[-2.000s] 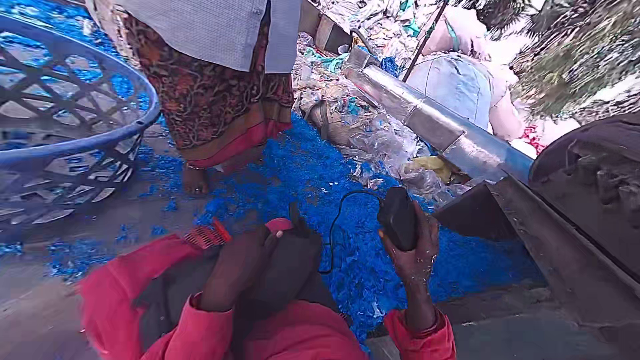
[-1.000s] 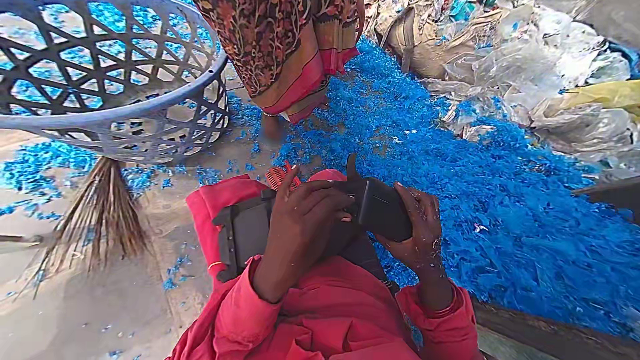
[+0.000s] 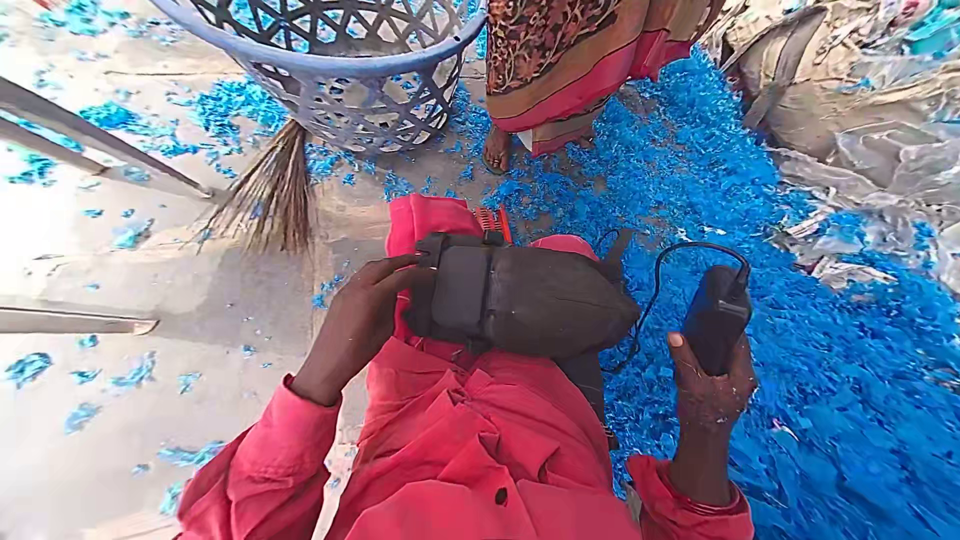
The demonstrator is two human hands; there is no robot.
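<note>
My right hand [image 3: 712, 390] grips a small black box-shaped device [image 3: 718, 319], probably a power bank, with a black cable [image 3: 657, 285] plugged into its upper end. The cable runs left toward a black pouch [image 3: 559, 300] lying across my lap on the red clothing. At the pouch's left end, my left hand [image 3: 367, 315] rests its fingers on the edge of a black plastic part [image 3: 459, 289]; whether they close on it is hard to tell. An orange-red slotted piece [image 3: 493, 223] shows just beyond the pouch.
A blue lattice plastic basket [image 3: 360, 66] stands ahead, with a twig broom [image 3: 270, 195] at its left. A person in a patterned skirt [image 3: 585, 67] stands close in front. Blue plastic shreds [image 3: 825, 360] cover the ground at right, beside piled plastic sheeting [image 3: 885, 150]. Poles [image 3: 67, 321] lie at left.
My right hand has moved right, away from the pouch, with the black device in it. My left hand has shifted to the pouch's left end. The view has swung left.
</note>
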